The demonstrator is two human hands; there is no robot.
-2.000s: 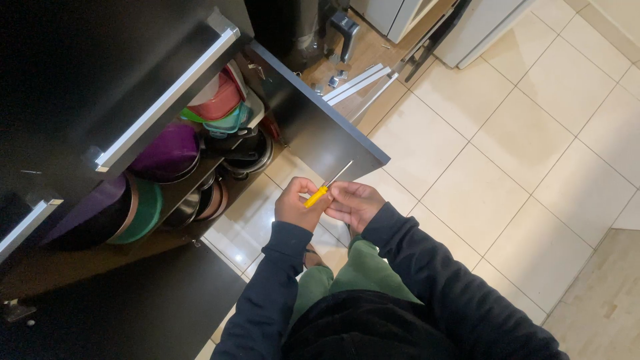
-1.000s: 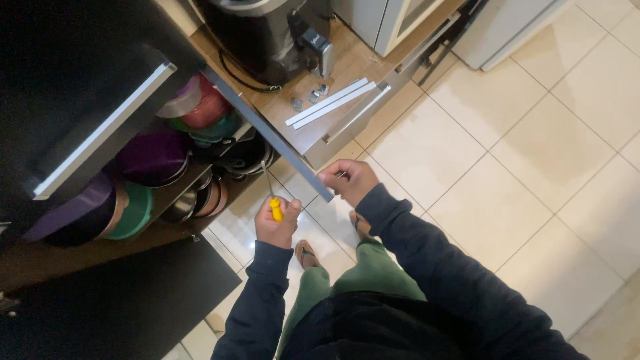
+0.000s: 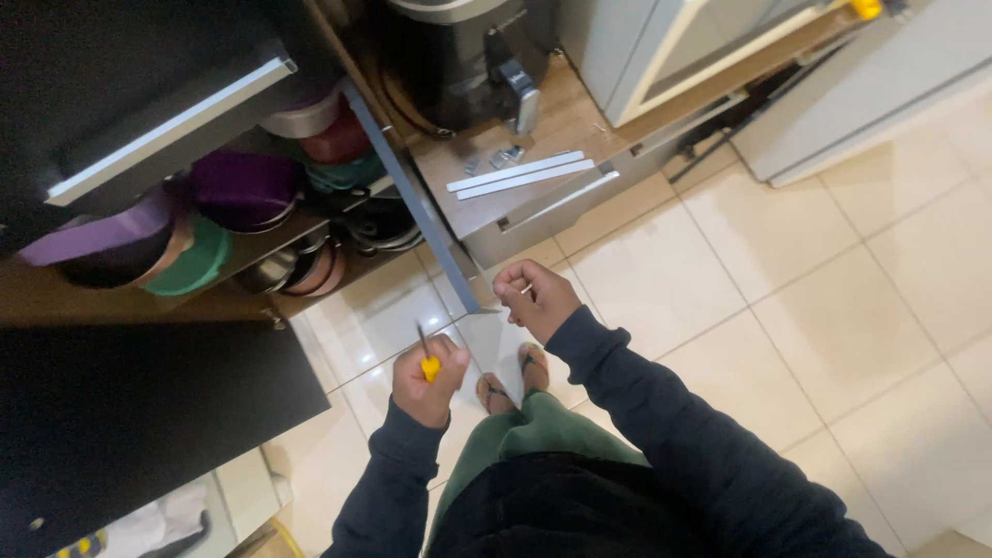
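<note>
My left hand (image 3: 428,378) is closed around the yellow handle of a screwdriver (image 3: 431,367), whose thin shaft points up and away from me. Just right of the lower corner of an open dark cabinet door (image 3: 422,209), seen nearly edge-on, is my right hand (image 3: 535,297). Its fingers are curled, with thumb and fingertips close together; whether something small is between them cannot be made out. Two white strips (image 3: 521,176) lie side by side on a wooden surface (image 3: 480,211) beyond the door, with several small metal pieces (image 3: 505,156) beside them.
Purple and green pots and bowls (image 3: 244,188) fill the open cabinet at left. A dark panel with a light metal handle (image 3: 170,132) is above them, another dark door (image 3: 155,418) below. A black appliance (image 3: 465,70) stands behind the strips. My feet are on the tiled floor (image 3: 697,310).
My hands were together at the screwdriver two seconds ago and are now apart. Since one second ago, my left hand has moved away from the cabinet's pots, and my right hand has come off the door's corner.
</note>
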